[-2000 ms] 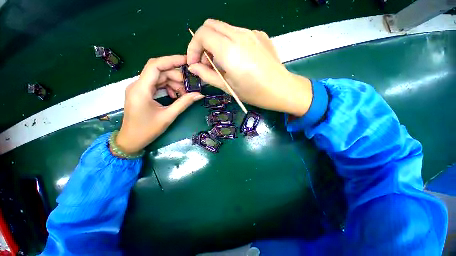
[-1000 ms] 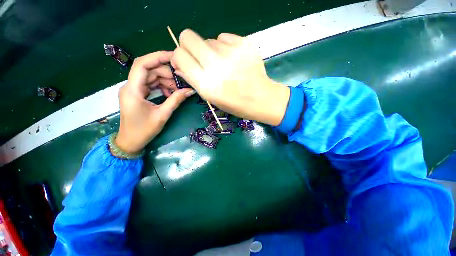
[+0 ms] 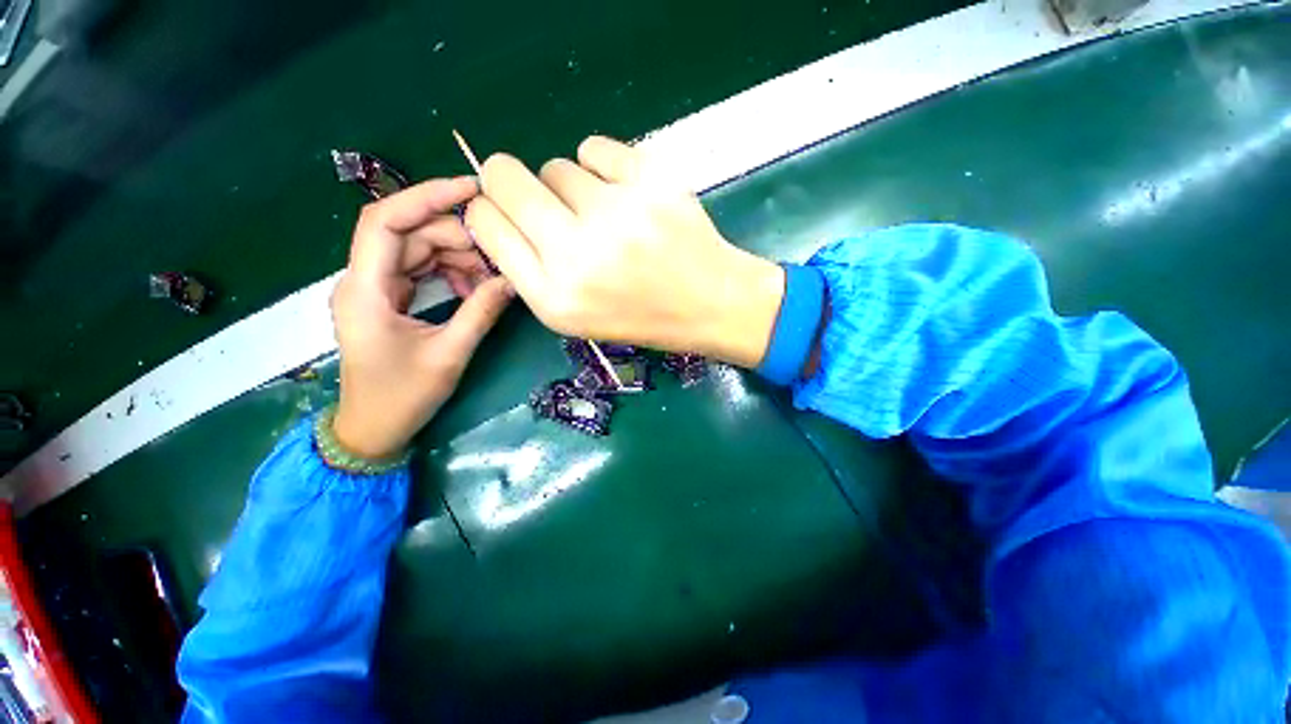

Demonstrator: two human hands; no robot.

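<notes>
My left hand [image 3: 404, 304], with a beaded bracelet at the wrist, holds a small dark unit [image 3: 483, 252] between thumb and fingers. The unit is mostly hidden behind my right hand. My right hand [image 3: 609, 255] holds a thin pale wooden stick [image 3: 466, 152] and covers its middle; one end shows above the fingers, the other below the palm. The right fingertips are at the unit, but their contact is hidden. Several dark units with paler centres [image 3: 578, 407] lie clustered on the green table below my right hand, partly covered by it.
A scuffed white rail [image 3: 213, 357] curves across beyond the green table [image 3: 637, 566]. On the dark green surface beyond it lie spaced units, one at the left [image 3: 184, 292] and one near my left fingers [image 3: 371, 173]. A red-edged bin [image 3: 31, 601] and a black object are at lower left.
My right hand has moved left and down over the held unit, now hiding most of it. The stick moved with it. The units beyond the rail have shifted right and down in view.
</notes>
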